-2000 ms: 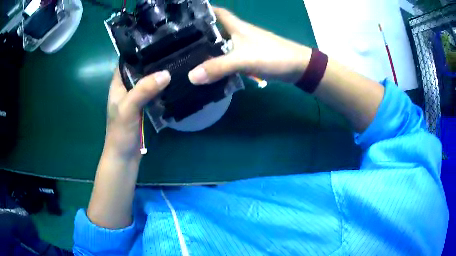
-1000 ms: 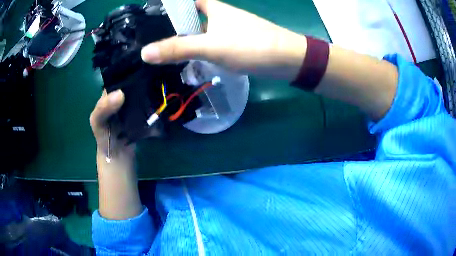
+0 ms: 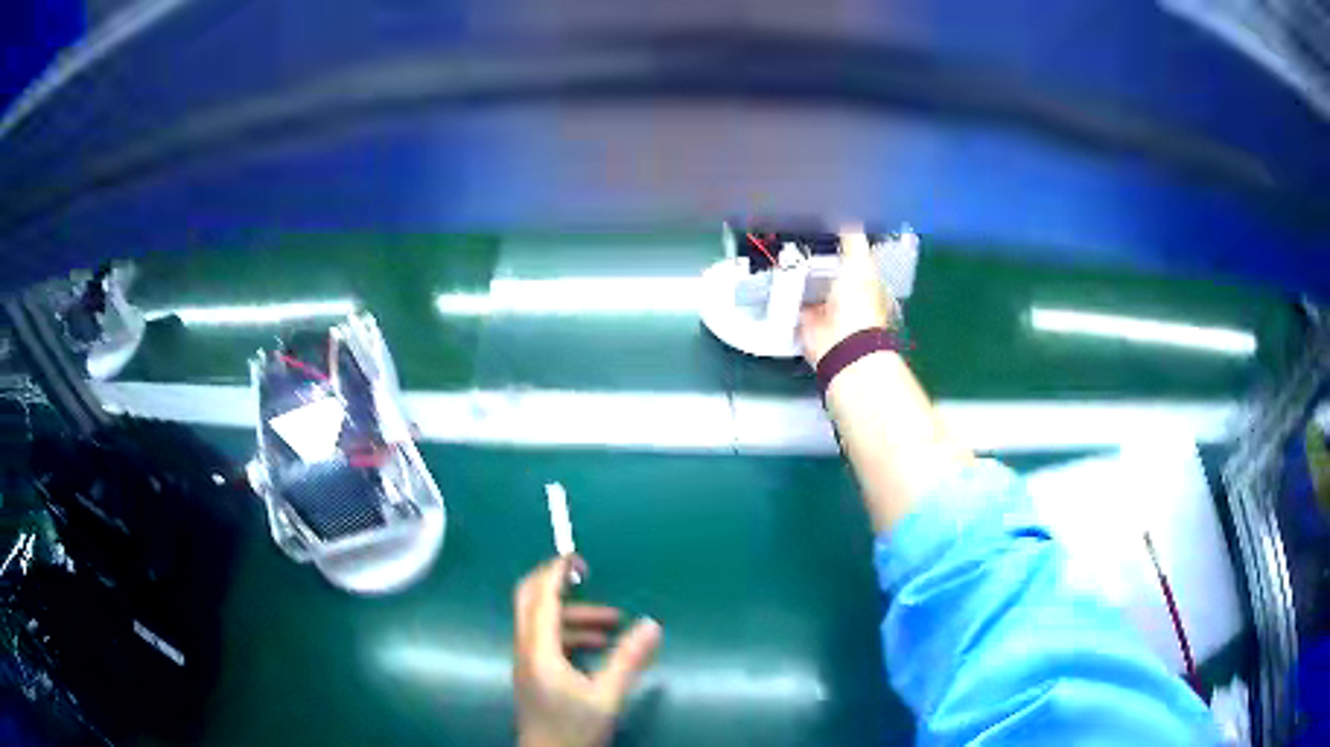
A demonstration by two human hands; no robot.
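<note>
My right hand [image 3: 853, 304], with a dark red band on the wrist, reaches far forward and grips a white projector housing [image 3: 761, 324] with black parts and a red lead inside. The top of this unit is cut off by a blue blur. My left hand [image 3: 584, 671] is at the bottom centre over the green mat, fingers apart. A small white strip [image 3: 560, 521] is just beyond its index fingertip; whether they touch I cannot tell.
Another white housing [image 3: 382, 559] with a round base stands at left. A further unit [image 3: 111, 329] is at the far left edge. Black parts [image 3: 131, 584] are piled at left. White paper [image 3: 1152, 511] with a red lead [image 3: 1170, 606] lies at right. A pale strip [image 3: 627, 420] crosses the bench.
The view has tilted up to the far side of the bench. My right hand has moved forward, away from me, with a housing. My left hand has let go of the black-filled unit.
</note>
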